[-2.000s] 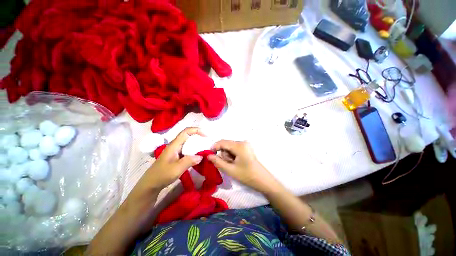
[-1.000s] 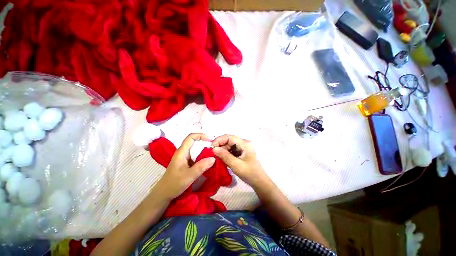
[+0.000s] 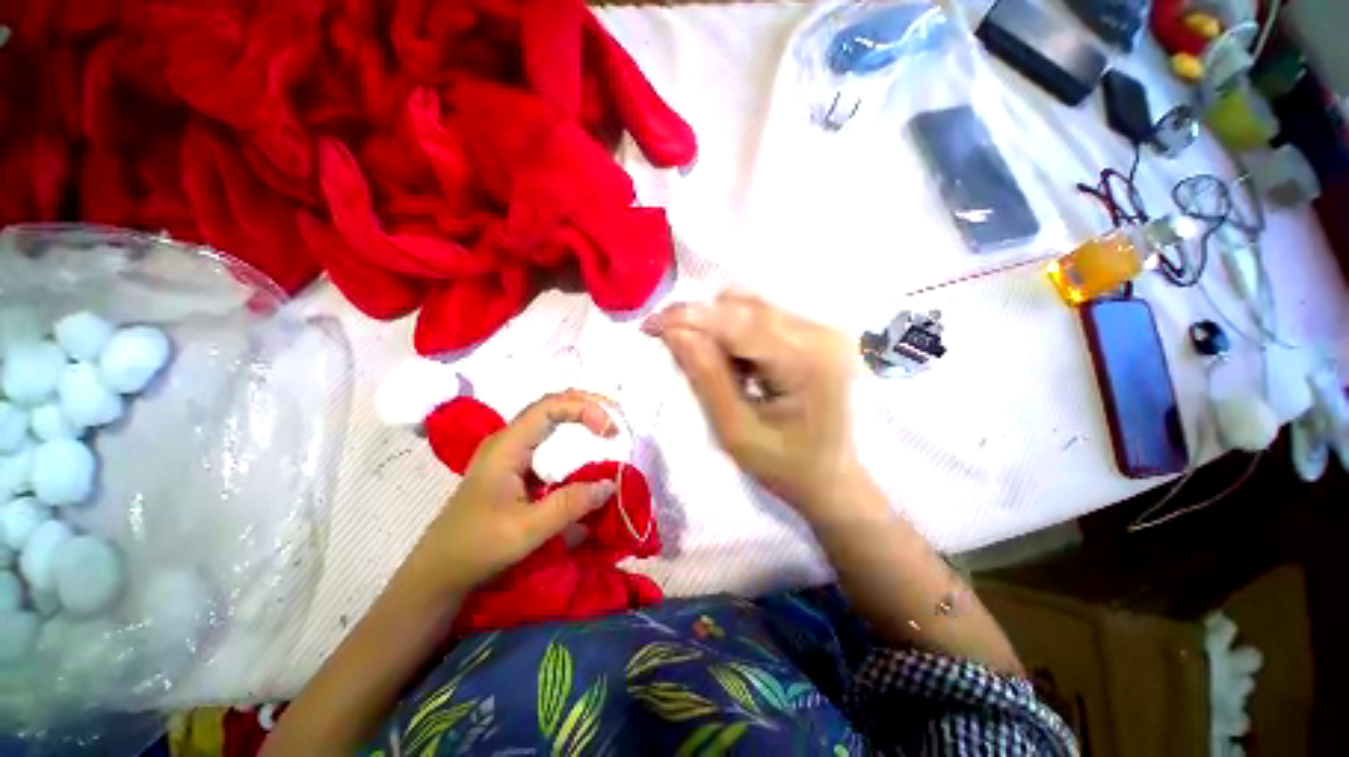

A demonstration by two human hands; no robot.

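My left hand (image 3: 511,496) grips a red plush piece (image 3: 555,580) with a white pompom (image 3: 574,453) at its end, over the near table edge. A pale thread (image 3: 627,496) loops beside the pompom. My right hand (image 3: 762,392) is raised to the right, thumb and fingertips pinched together; a needle between them is too small to make out. A small dark tool, possibly snips, sits in the palm, mostly hidden. Another white pompom (image 3: 419,391) lies at the red rounded end left of my left hand.
Heaped red plush pieces (image 3: 370,163) lie far left, a clear bag of pompoms (image 3: 193,488) at left. Right of centre are a silvery metal object (image 3: 904,343), an amber bottle (image 3: 1098,268) and a smartphone (image 3: 1135,388). Cables (image 3: 1184,222) lie far right. A cardboard box (image 3: 1124,666) stands below.
My right hand has moved away from the pompom, up and to the right. A thread loop now shows beside the pompom. My left hand keeps its grip.
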